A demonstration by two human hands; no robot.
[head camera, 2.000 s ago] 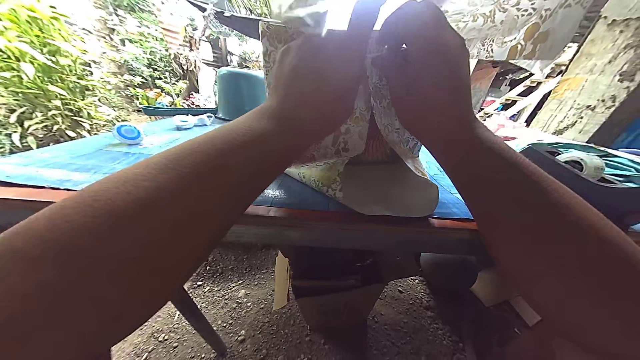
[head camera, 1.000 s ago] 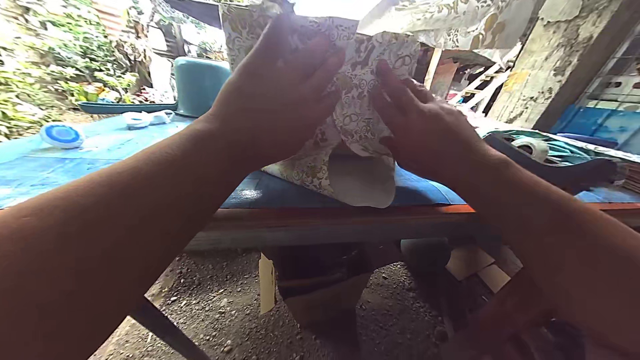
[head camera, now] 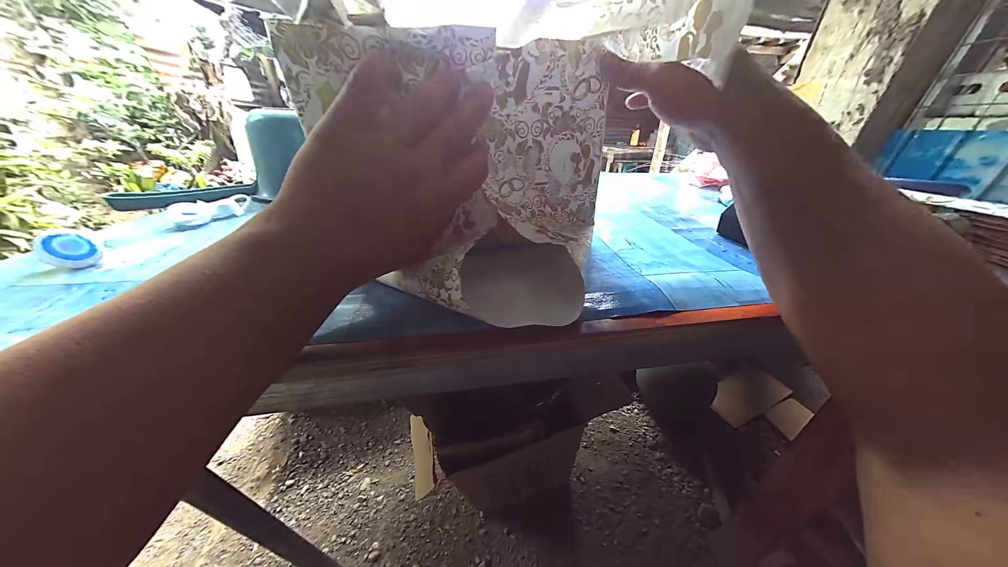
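A box-like object covered in white paper with a gold scroll pattern [head camera: 547,150] stands at the front edge of the blue-covered table [head camera: 669,276]. A rounded pale flap [head camera: 524,285] hangs at its lower front. My left hand [head camera: 413,153] lies flat with spread fingers on the object's front left face. At its upper right edge is my right hand [head camera: 669,90], thumb and fingers apart; whether the fingertips touch the paper cannot be told. Loose patterned paper [head camera: 677,31] spreads from the top toward the upper right, partly out of view.
On the table's left lie a roll of tape with a blue centre [head camera: 69,249] and a white bundle [head camera: 209,210], near a teal container [head camera: 273,153]. A wooden post [head camera: 866,71] rises at the right. Below the table stands a cardboard box [head camera: 512,472] on gravel.
My right hand has moved off the front face to the upper right edge. My left hand now presses lower on the front, flat, where both hands were earlier at the top.
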